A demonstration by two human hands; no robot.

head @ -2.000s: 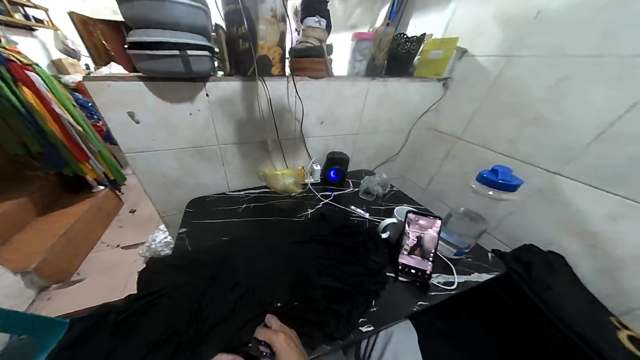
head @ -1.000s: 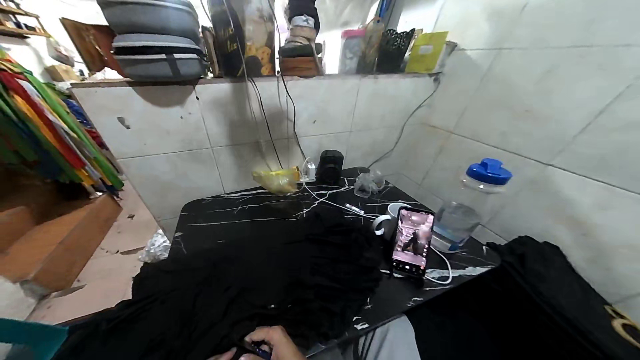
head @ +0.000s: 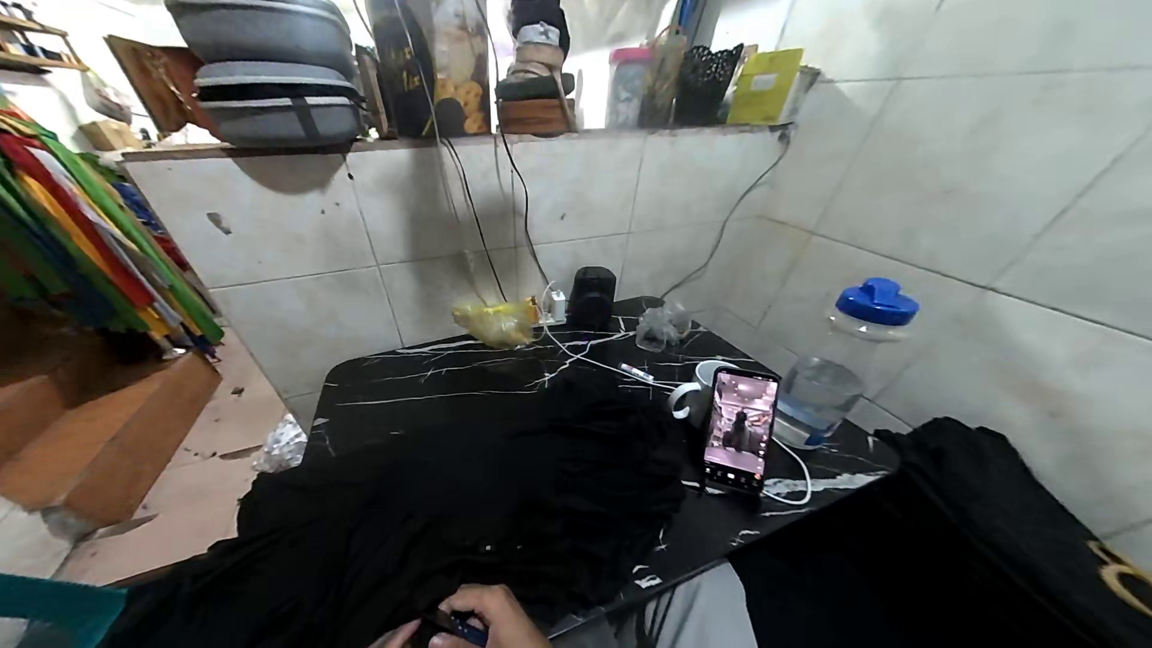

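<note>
Black cloth (head: 504, 477) lies bunched over the front and left of a black marble-patterned table (head: 414, 378) and hangs past its edge. At the bottom of the view, my right hand (head: 495, 616) is closed around a small dark tool (head: 463, 628), whose kind I cannot make out. My left hand (head: 396, 636) is just left of it at the cloth, mostly cut off by the frame's lower edge; its grip is not clear. Small light specks (head: 489, 547) show on the cloth above the hands.
A lit phone (head: 742, 430) leans against a white mug (head: 686, 400) at the right. Behind them stands a blue-capped water jug (head: 823, 387). A yellow plastic bag (head: 497, 322), a black speaker (head: 592, 297) and a white cable (head: 585, 358) are at the back. More black cloth (head: 954, 513) lies at right.
The blue light on the speaker, lit two seconds ago, is off. My right hand has shifted slightly at the cloth with the dark tool in it.
</note>
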